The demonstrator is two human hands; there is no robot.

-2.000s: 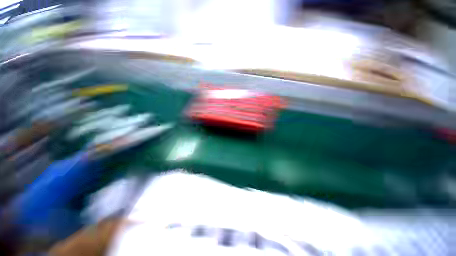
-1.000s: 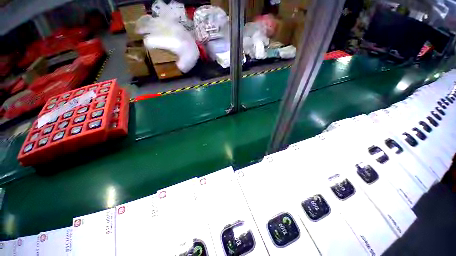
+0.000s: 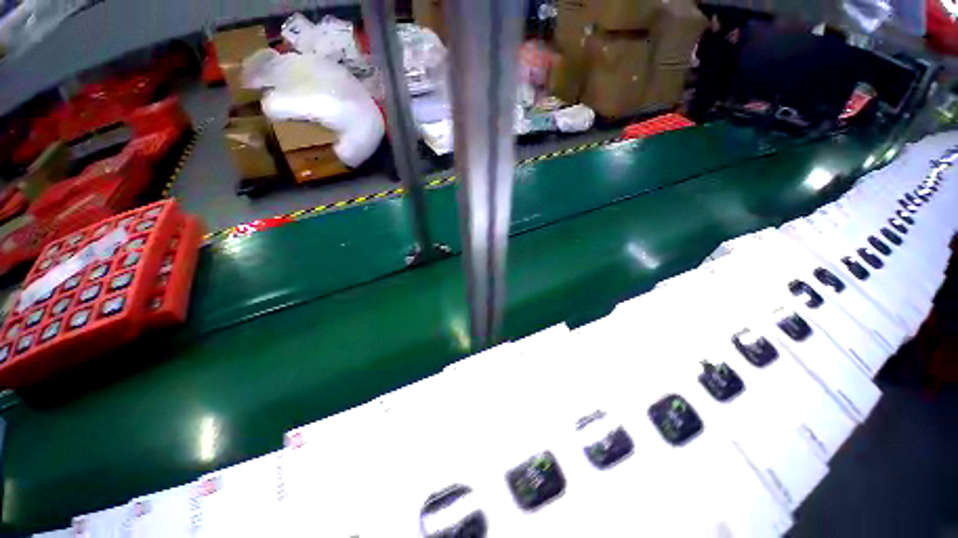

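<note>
A long row of white smartwatch retail boxes lies side by side along the near edge of the green bench, curving from the bottom left to the far right. Black square watch pictures show on many tops; small red marks show on several ends at the left. The nearest boxes are cut off by the bottom edge, and some detail is washed out by glare. Neither of my hands is in view.
A red parts tray with dark square units and a pale strip stands at the left on the green bench. Metal posts rise from it. Brown cartons, white bags and red trays are beyond.
The view has swung from a blurred scene to the box row. Since the last earlier frame, the tray and posts have shifted left in view. No hand shows in that frame or now.
</note>
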